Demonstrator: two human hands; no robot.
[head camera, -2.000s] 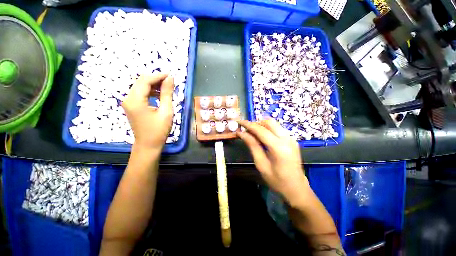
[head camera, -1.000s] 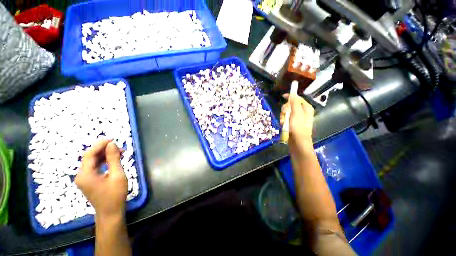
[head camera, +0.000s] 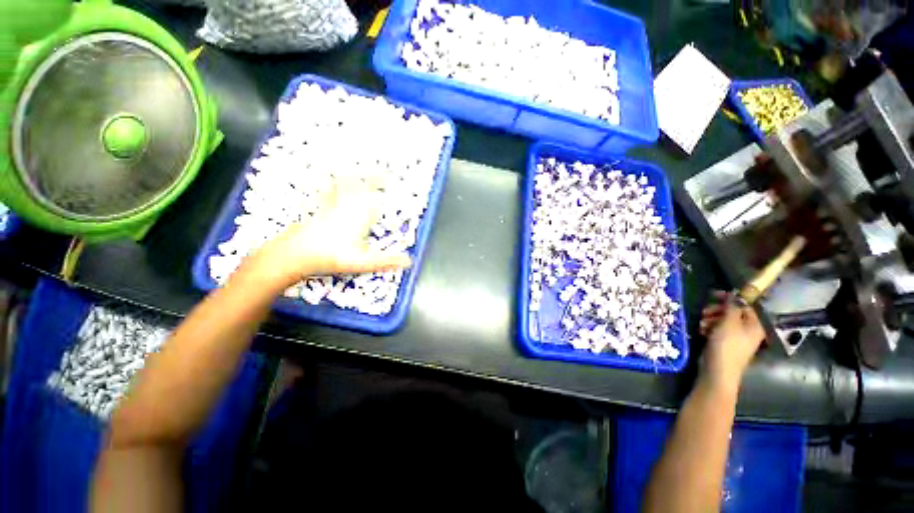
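My right hand (head camera: 734, 326) is closed around the pale yellow handle (head camera: 777, 269) at the right. The handle leads to the reddish-brown fixture block (head camera: 802, 235), which sits dark and partly hidden in the metal press (head camera: 852, 190). My left hand (head camera: 336, 240) is over the left blue tray of white plastic parts (head camera: 291, 180); it is overexposed, and whether its fingers hold a part cannot be told. The right blue tray (head camera: 604, 359) holds the small whitish inserts with thin wire-like ends.
A rear blue bin (head camera: 501, 108) holds white parts. A white dotted card (head camera: 692, 97) and a small tray of brass parts (head camera: 772, 105) lie behind the press. A green fan (head camera: 120, 135) stands left, beside a plastic bag (head camera: 281, 22). Blue bins (head camera: 231, 401) sit below the bench edge.
The view has swung back left since one second ago. The fixture, at first between the two trays, is now in the press, with my right hand on its handle. My left hand has spread flatter over the white parts.
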